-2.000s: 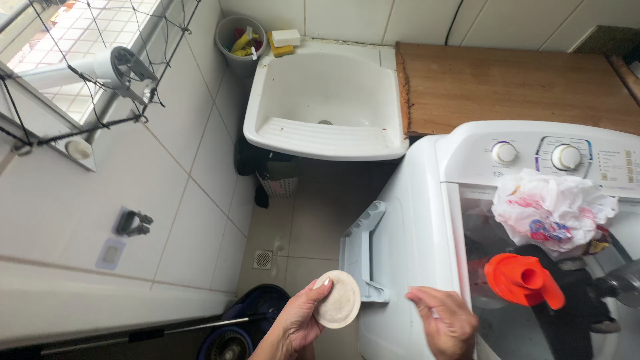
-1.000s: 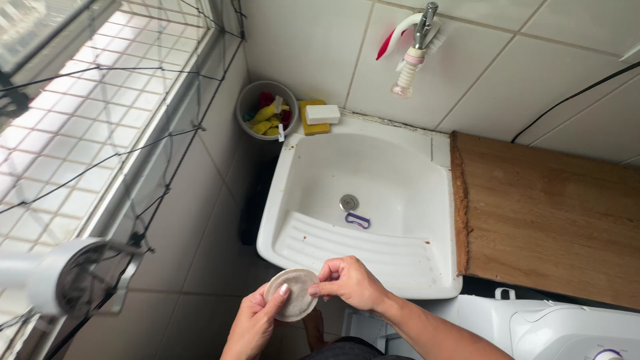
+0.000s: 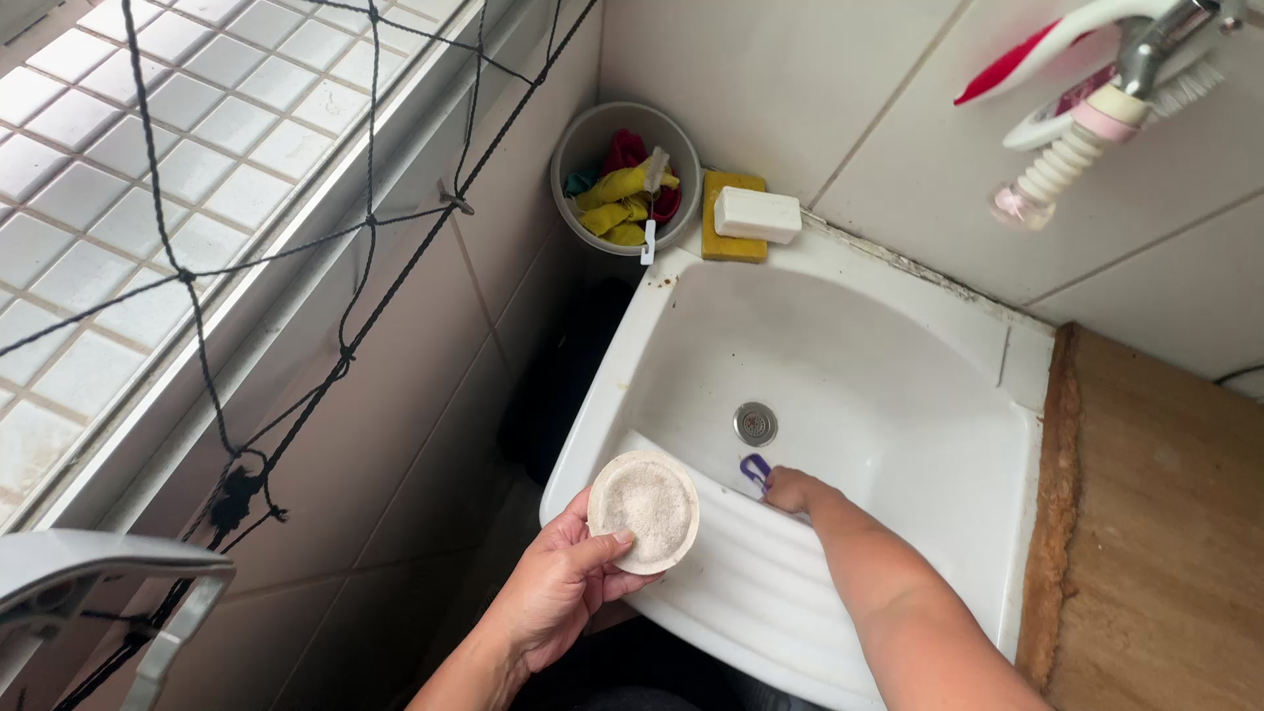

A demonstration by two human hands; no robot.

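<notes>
My left hand [image 3: 578, 568] holds a small round pale dish or lid [image 3: 644, 512] in front of the sink's near-left rim, thumb resting on its inner face. Its inside looks whitish and speckled. Down in the white laundry sink [image 3: 918, 474], my right hand [image 3: 795, 491] grips one end of a small purple plastic clip or brush-like piece [image 3: 755, 469], just below the drain [image 3: 755, 424]. The fingertips are partly hidden by the hand itself. Ribbed washboard slope lies under my right forearm.
A grey bucket [image 3: 567, 163] with yellow and red cloths stands behind the sink's left corner. Beside it a white soap bar [image 3: 758, 214] rests on a yellow sponge [image 3: 724, 247]. A faucet [image 3: 1155, 54] hangs at upper right; a wooden board [image 3: 1155, 513] adjoins the sink. Black netting [image 3: 370, 222] crosses the left side.
My right hand has left the round dish and reached into the sink, taking hold of the purple piece that lay near the drain. The view has moved from the washing machine to the sink.
</notes>
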